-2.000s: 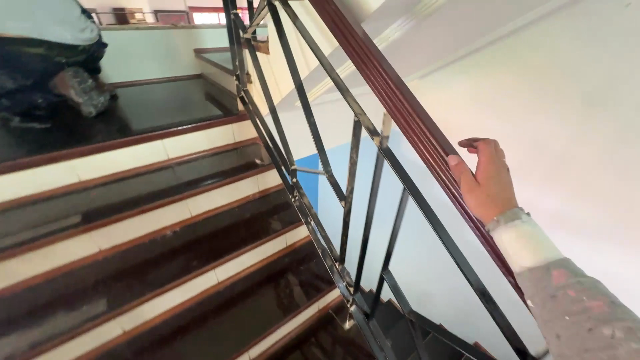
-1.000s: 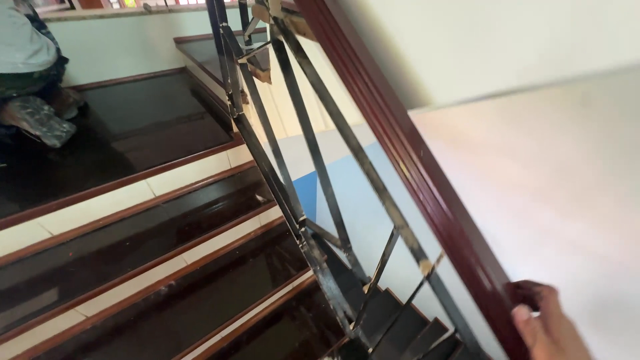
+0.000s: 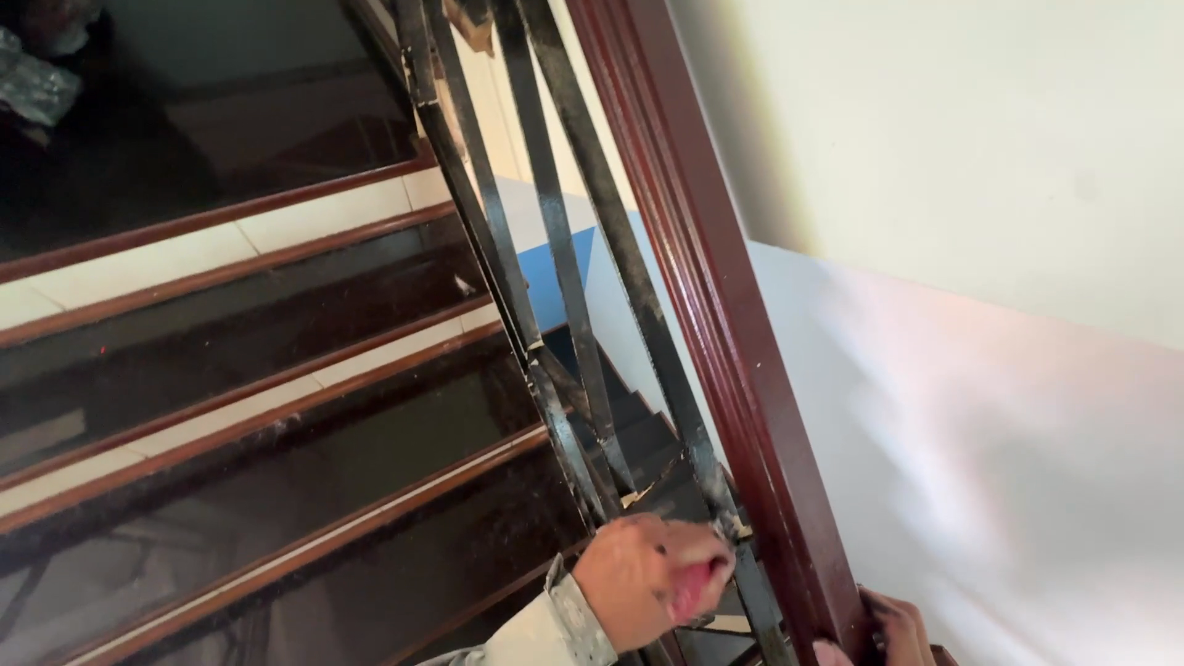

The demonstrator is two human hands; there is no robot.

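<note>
A dark red wooden handrail (image 3: pixel 731 324) runs steeply down the middle of the head view. At its bottom end my right hand (image 3: pixel 893 629) grips it, with fingers over the wall side and the thumb on the near side; the rest is out of frame. My left hand (image 3: pixel 652 578), in a pale sleeve, has curled fingers beside the black metal balusters (image 3: pixel 601 213), just left of the handrail. A pinkish patch shows at its fingers, too blurred to tell whether it is skin or a held thing. Pale rough spots mark several joints of the metal.
Dark polished stair treads (image 3: pixel 370 407) with brown edges and white tiled risers (image 3: pixel 314 217) rise on the left to a dark landing (image 3: pixel 277 120). Part of a person (image 3: pixel 46 83) shows there at the top left. More steps (image 3: pixel 638 421) lie below, beyond the balusters. A pale wall (image 3: pixel 971 185) stands right.
My left hand has come into view beside the balusters. My right hand has moved down along the handrail and its fingers now wrap it. The view has tilted downward.
</note>
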